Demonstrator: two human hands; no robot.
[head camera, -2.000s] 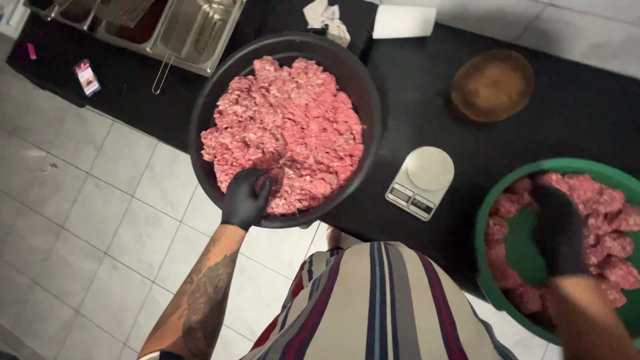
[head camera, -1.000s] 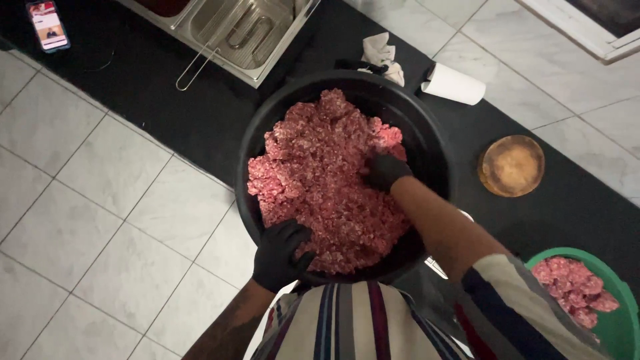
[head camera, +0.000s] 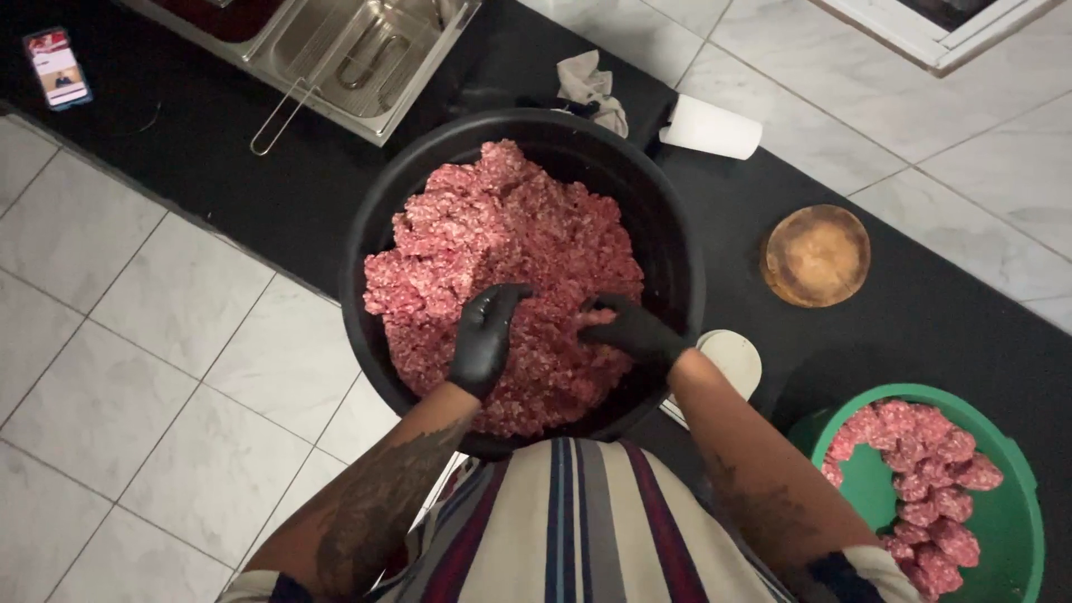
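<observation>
A large heap of ground meat (head camera: 502, 209) fills most of a black round tub (head camera: 674, 218) on the counter. My left hand (head camera: 487, 339), in a black glove, rests on the front middle of the heap, its fingers curled inward at the meat; whether it grips any is hard to tell. To its right my right hand (head camera: 632, 328), also gloved in black, has its fingers around a small bit of the meat near the tub's right side. A green basin (head camera: 1026, 502) at the lower right holds several meatballs (head camera: 950, 548).
Right of the tub are a white kitchen scale (head camera: 730, 362), partly behind my right forearm, and a round wooden block (head camera: 816, 255). Behind lie a paper roll (head camera: 713, 127) and a crumpled cloth (head camera: 590, 88). Steel pans (head camera: 356, 67) and a phone (head camera: 57, 69) are on the left.
Two seconds ago my right hand was over the green basin; it then came into the black tub. Since one second ago my hands have drawn closer together. The view has shifted.
</observation>
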